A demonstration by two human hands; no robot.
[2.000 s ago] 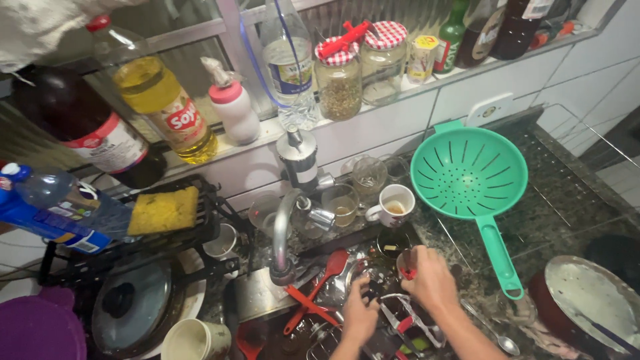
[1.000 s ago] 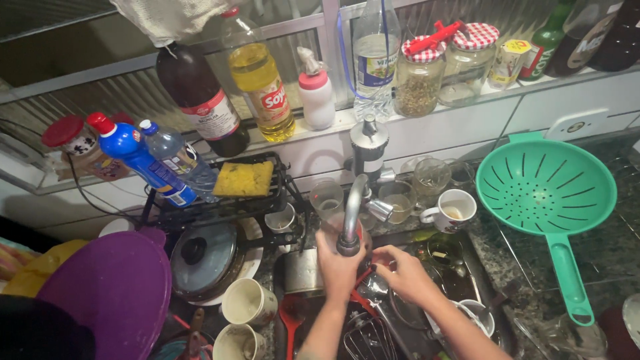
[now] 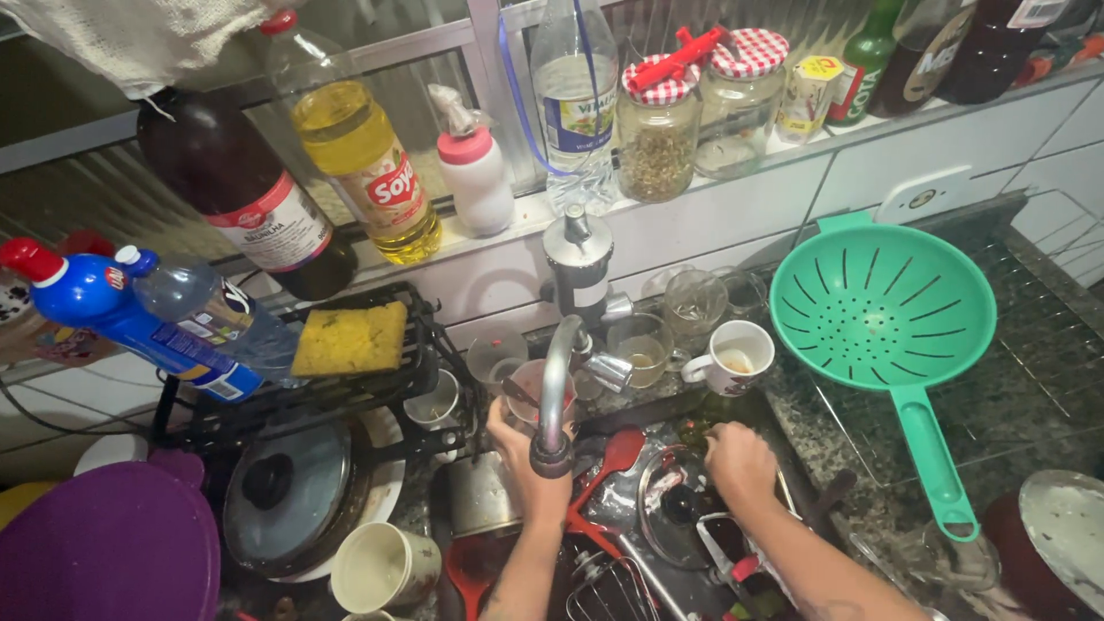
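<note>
Behind the faucet (image 3: 556, 397), my left hand (image 3: 526, 457) holds a clear cup (image 3: 536, 390) with red residue and what looks like a utensil inside. The spout partly hides the cup. My right hand (image 3: 743, 466) is at the right rear of the sink, fingers curled over a dark green thing (image 3: 703, 429); its grip there is hidden. Between the hands lie a red spatula (image 3: 623, 450) and a glass pot lid (image 3: 664, 504). A wire whisk (image 3: 612, 593) rests nearer me, and a metal pot (image 3: 485, 496) stands left of my left wrist.
A white mug (image 3: 733, 358) and several glasses (image 3: 638, 349) stand behind the sink. At right is a green colander (image 3: 880, 302). At left, a dish rack (image 3: 423, 345) bears a yellow sponge (image 3: 349, 338) above a lidded pan (image 3: 289, 492). Bottles line the sill (image 3: 535, 220).
My left hand has moved back and left from the sink and now holds the clear cup behind the faucet. My right hand has moved right, away from the faucet, since one second ago.
</note>
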